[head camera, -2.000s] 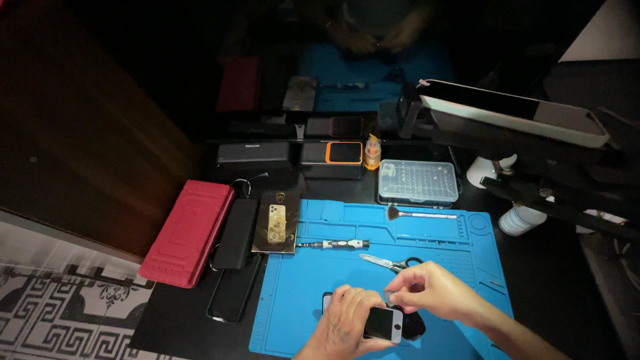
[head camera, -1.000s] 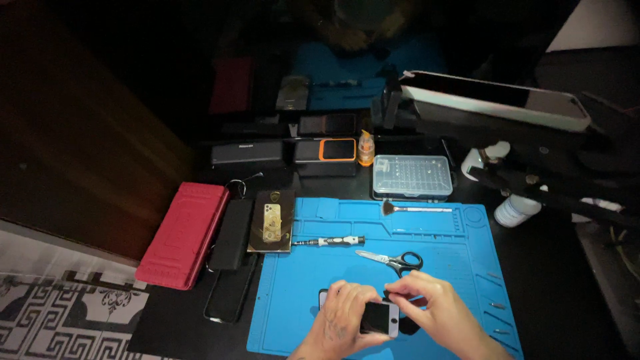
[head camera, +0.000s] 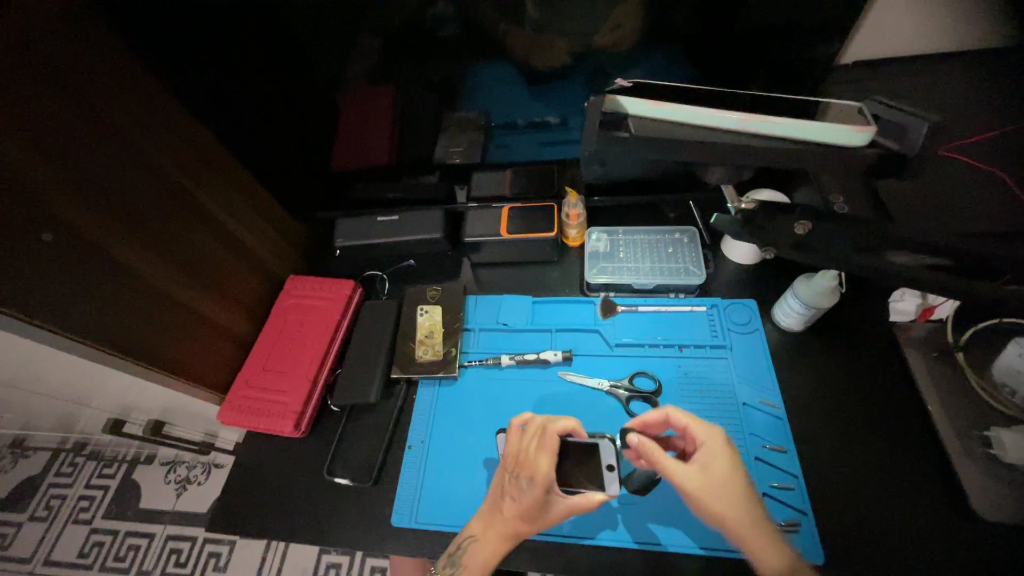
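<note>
My left hand (head camera: 534, 472) grips a smartphone with a white front frame (head camera: 582, 464), its dark screen facing up and its home-button end toward the right. My right hand (head camera: 680, 452) pinches a small dark piece (head camera: 626, 438) at that end of the phone; what it is cannot be told. Beneath the fingers, a black object (head camera: 641, 482) rests on the blue silicone repair mat (head camera: 480, 408). Black-handled scissors (head camera: 616, 388) lie just beyond my hands, and farther back are a precision screwdriver (head camera: 532, 359) and a fan brush (head camera: 652, 309).
Left of the mat are a red case (head camera: 292, 352), a dark phone case (head camera: 366, 440) and a black box with a phone picture (head camera: 430, 332). Behind it stands a clear-lidded organizer (head camera: 644, 258); a white bottle (head camera: 806, 301) is at right. A phone on a black arm (head camera: 740, 116) overhangs the back right.
Both hands stay at the phone, with my right fingers still at its home-button end. Nothing else has plainly moved.
</note>
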